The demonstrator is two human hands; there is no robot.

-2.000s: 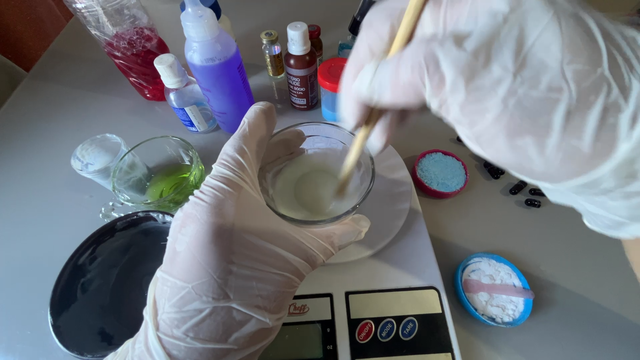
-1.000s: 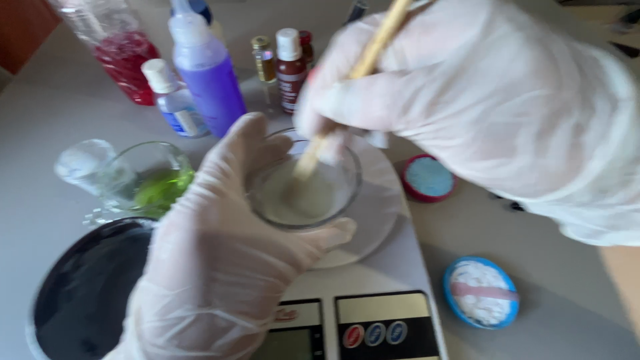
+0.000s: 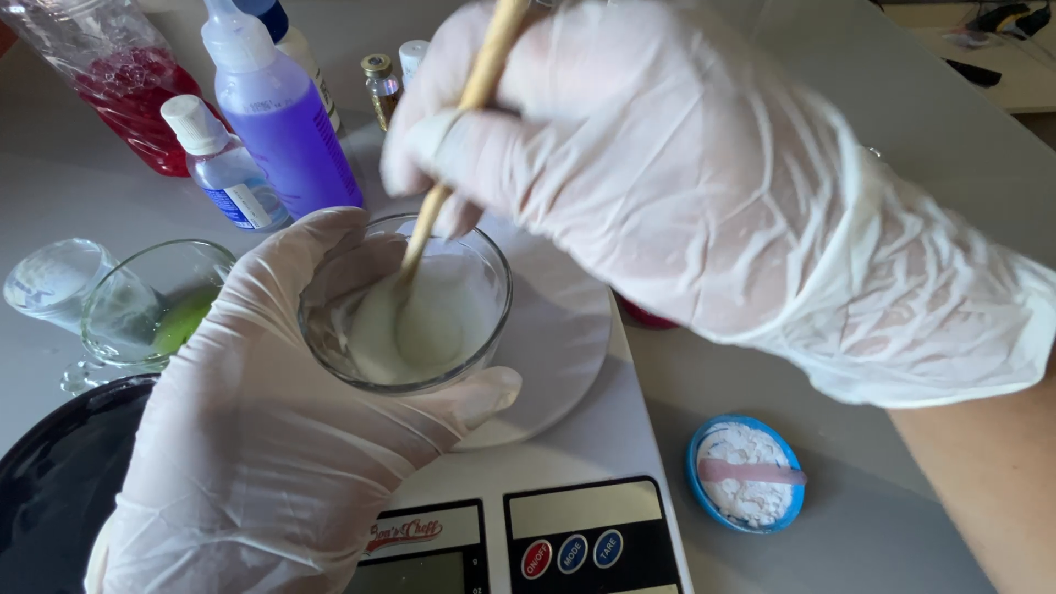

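Note:
My left hand (image 3: 272, 412), in a white glove, grips a small clear glass bowl (image 3: 495, 330) around its side, over the round plate of a white kitchen scale (image 3: 569, 346). The bowl holds a cloudy whitish liquid (image 3: 437, 330) and is tilted a little. My right hand (image 3: 577, 157), also gloved, is closed around a wooden stick (image 3: 429, 214) whose lower end dips into the liquid. The stick's top runs out of view. Below the bowl, the scale's display (image 3: 412, 573) shows only in part.
Left stand a glass cup with green liquid (image 3: 186, 322), a clear plastic cup (image 3: 58, 276) and a black dish (image 3: 66, 487). Behind are a purple-liquid bottle (image 3: 285, 124), a small white-capped bottle (image 3: 235, 177), a red-filled bag (image 3: 140, 99) and a vial (image 3: 381, 87). A blue lid with white powder (image 3: 742, 503) lies right.
The stick's lower end has shifted within the bowl, with my right hand moving above it. My left hand keeps its hold on the bowl. The view has shifted somewhat.

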